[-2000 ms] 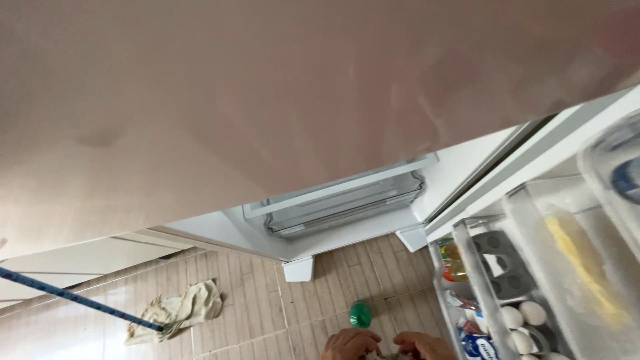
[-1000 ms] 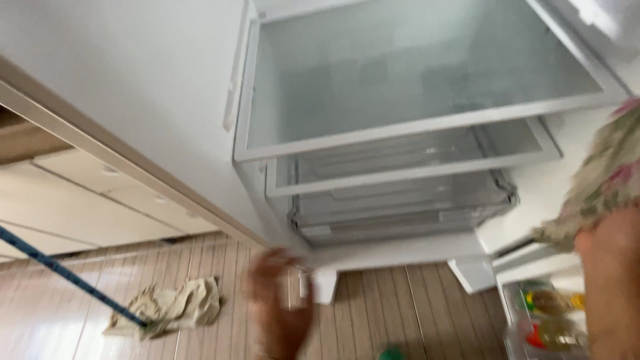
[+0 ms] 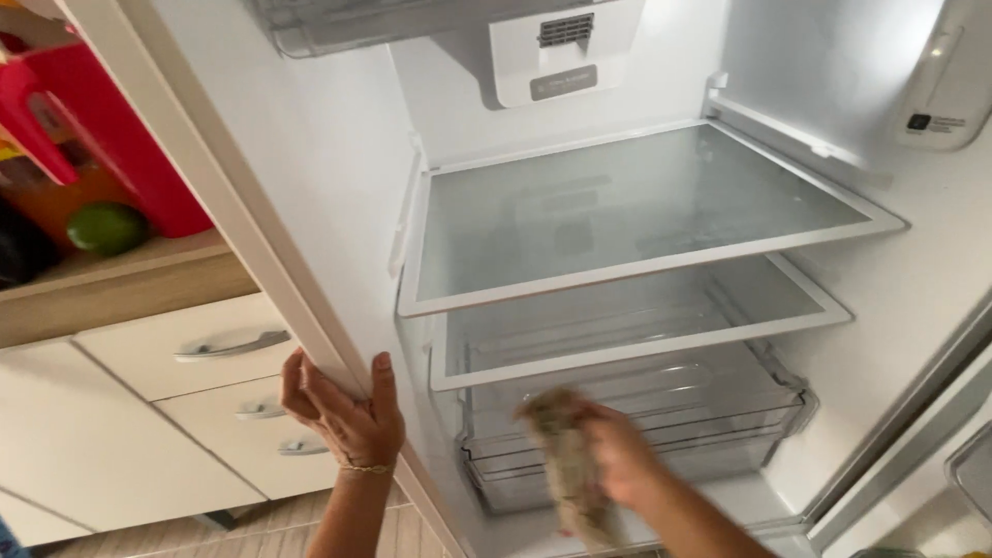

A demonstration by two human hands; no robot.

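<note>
An open refrigerator with a white interior fills the view. My left hand (image 3: 345,411) grips the refrigerator's left front edge (image 3: 310,325), fingers outside and thumb inside. In my right hand (image 3: 620,453) is a bunched, blurred cloth (image 3: 570,473), hanging in front of the clear plastic drawer (image 3: 713,422). Whether the cloth touches the drawer I cannot tell. Above the drawer are a lower glass shelf (image 3: 643,318) and an upper glass shelf (image 3: 620,225), both with white rims.
Left of the refrigerator stand cream drawers (image 3: 186,411) under a wooden counter (image 3: 124,287), which holds a red plastic pitcher (image 3: 124,132) and a green round fruit (image 3: 107,229). The open door (image 3: 899,457) is at lower right. A grey clear tray (image 3: 372,31) hangs at top left.
The view has swung up into the refrigerator. My left hand, raised off the edge a second ago, now holds it. My right hand has moved from the door side to the drawer with the cloth.
</note>
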